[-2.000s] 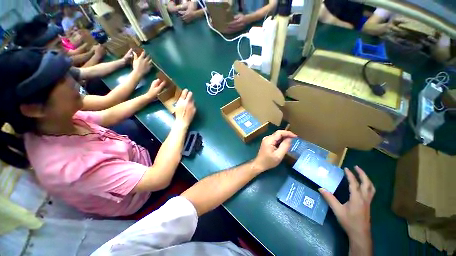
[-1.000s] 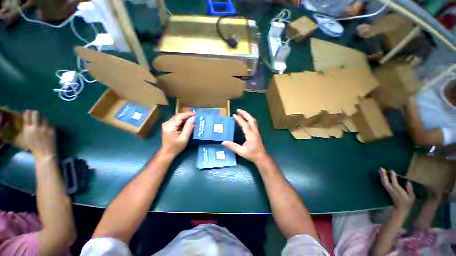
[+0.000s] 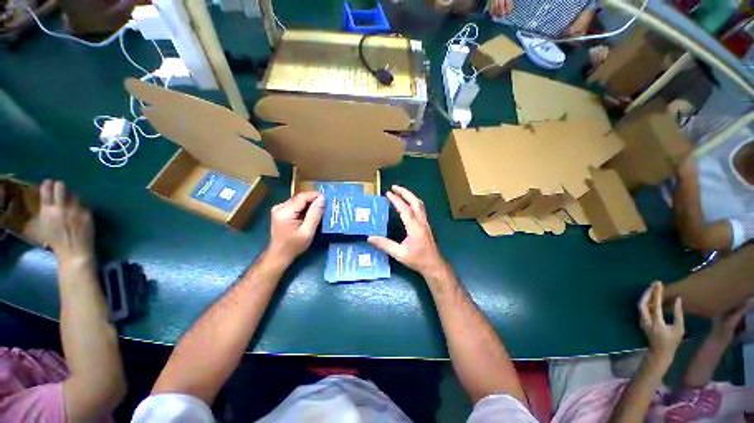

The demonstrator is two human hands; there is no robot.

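Observation:
My left hand [image 3: 294,225] pinches the left edge of a blue leaflet [image 3: 347,216] with white print and a small QR square. My right hand [image 3: 411,229] is beside the leaflet's right edge, thumb and fingers apart; I cannot tell if it touches. More blue leaflets [image 3: 357,263] lie flat on the bench just below. An open mailer box [image 3: 331,136] stands behind my hands, lid upright, with blue card showing inside, partly hidden by the held leaflet. A second open mailer box [image 3: 169,178] to the left has a blue card [image 3: 219,192] in it.
Folded mailer boxes [image 3: 529,161] are piled right. Behind are a bench machine [image 3: 339,66] with a black plug, a blue plastic tray [image 3: 365,15] and a white cable [image 3: 114,140]. A black device [image 3: 124,291] lies left. People's arms reach in at both sides.
The view has swung right and down since the first frame, so the box pile now shows fully. The leaflet stays between my hands. The neighbour on the right has moved a brown sheet.

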